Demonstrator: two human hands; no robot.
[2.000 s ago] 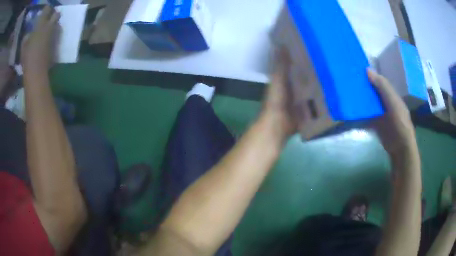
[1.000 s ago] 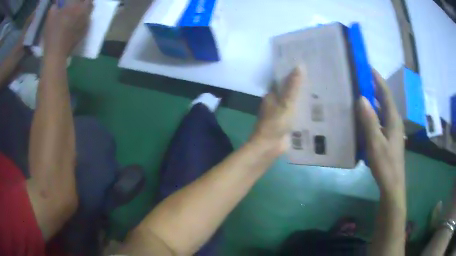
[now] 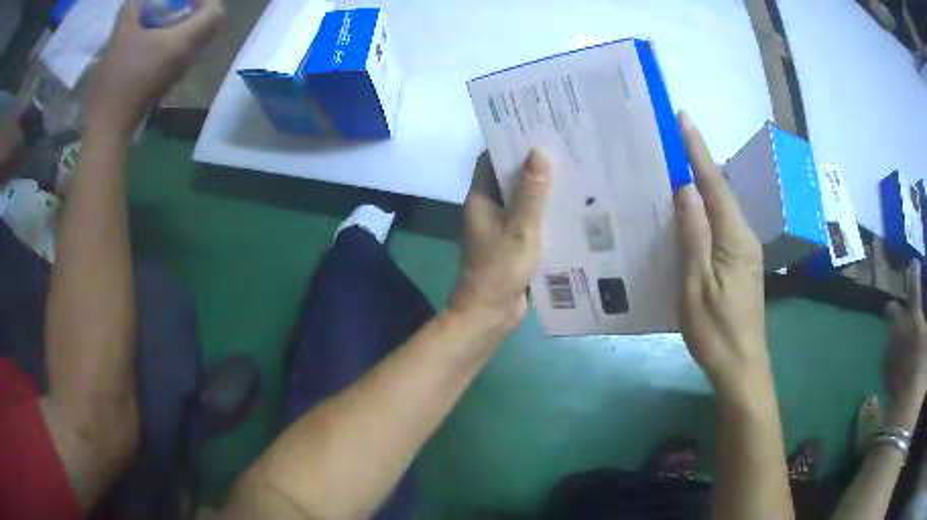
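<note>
A retail carton point(image 3: 610, 132) is held up in front of me, its white back panel facing me. The panel shows fine print, a barcode and small product pictures near its lower end. A blue side shows along its right edge. My left hand point(image 3: 500, 244) grips the carton's left edge, with the thumb on the back panel and the fingers behind. My right hand point(image 3: 720, 264) holds the right edge, with the fingers along the blue side.
A blue carton point(image 3: 351, 81) stands beside an open carton point(image 3: 287, 105) on the white board point(image 3: 437, 152). A light-blue-topped carton point(image 3: 798, 193) and a small white carton point(image 3: 840, 218) are at right. Neighbours' arms point(image 3: 91, 254) are on both sides, above a green floor point(image 3: 488, 406).
The carton has turned from its blue side to its back panel and has moved left. The left neighbour's hand has moved right.
</note>
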